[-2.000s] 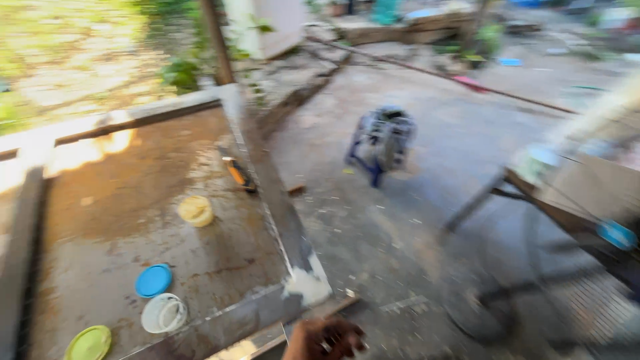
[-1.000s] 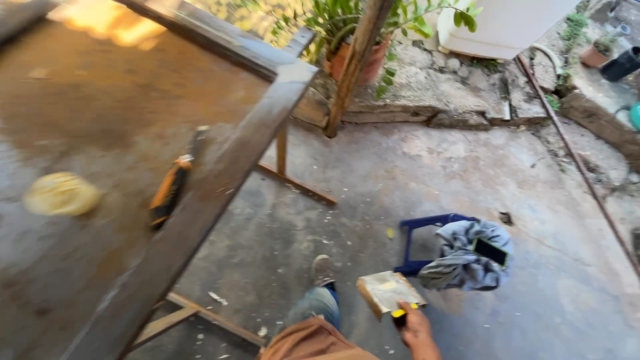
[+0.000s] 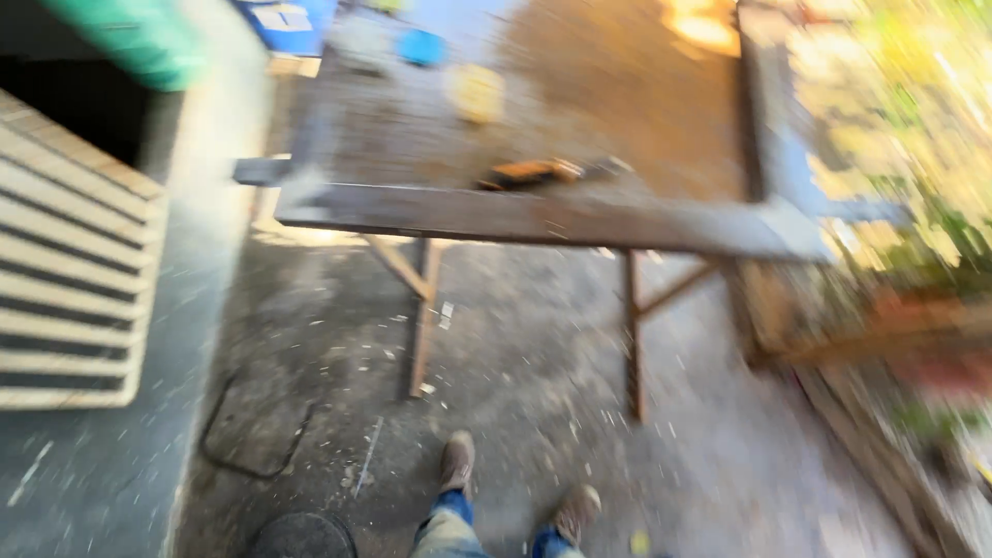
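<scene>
Neither of my hands shows in the head view, so what they hold is hidden. Ahead stands a wooden table with a raised frame point(image 3: 511, 215). On its surface, close to the near frame rail, lies an orange and black hand tool point(image 3: 531, 172), too blurred to name exactly. Behind it sits a tub of yellowish material point(image 3: 474, 93), with a blue lid point(image 3: 421, 47) to its upper left and a pale, blurred container point(image 3: 362, 43) farther left.
A louvered shutter point(image 3: 70, 271) and a pale wall edge point(image 3: 203, 232) are at left. Table legs point(image 3: 634, 333) stand on the concrete floor. A round black object point(image 3: 302, 536) sits left of my shoes point(image 3: 457, 459). Plants and a wooden beam point(image 3: 860, 457) are at right.
The view has swung strongly, bringing the table in front of me. A hand with a pale block and a yellow and black item, seen one second ago, is out of view.
</scene>
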